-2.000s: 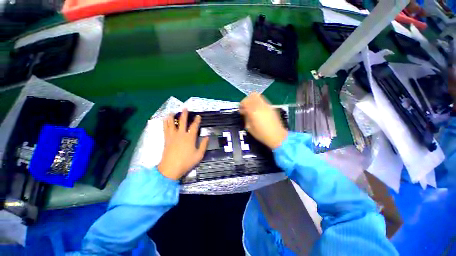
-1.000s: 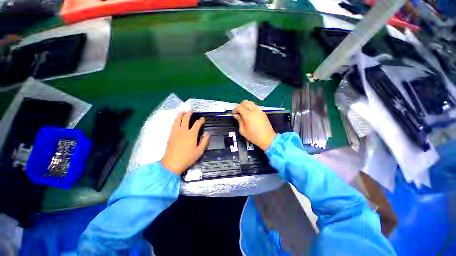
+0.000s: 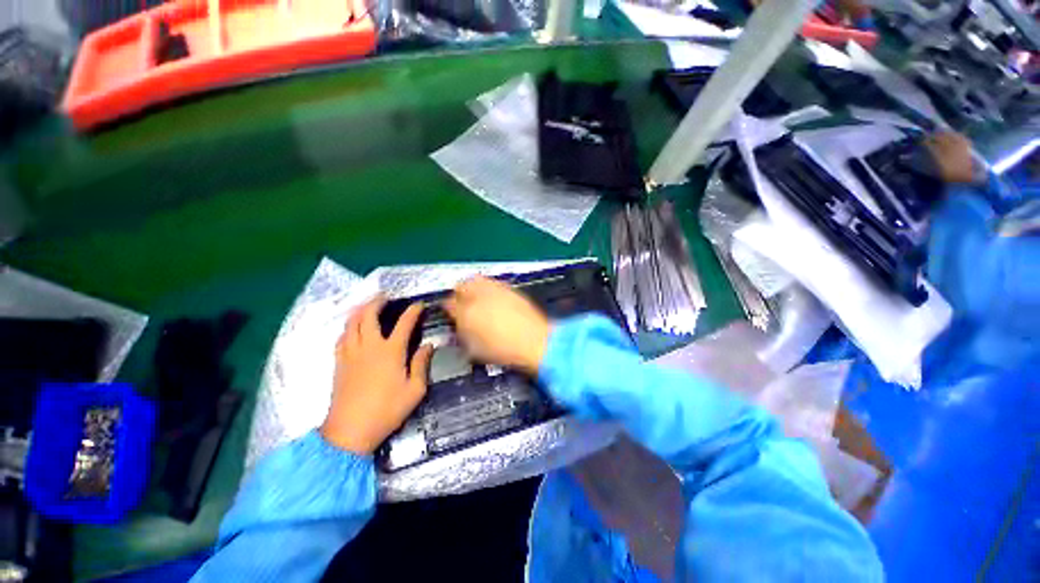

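A black tray body lies on a silvery foam sheet in front of me, its right end tilted away. My left hand rests on its left end, fingers spread over the upper left edge. My right hand is on the upper middle of the body, fingers curled, fingertips near the back edge close to my left fingers. Its fingertips are blurred, and I cannot tell if they hold a small part. The right hand hides much of the centre.
A blue bin of small metal parts and black bars are at left. Silver strips lie at right by a pale post. An orange divided tray is at the back. Another person's hand is at far right.
The view has shifted, so the bench things sit differently. My right hand has moved left along the body, closer to my left hand. Another person's arm has appeared at far right.
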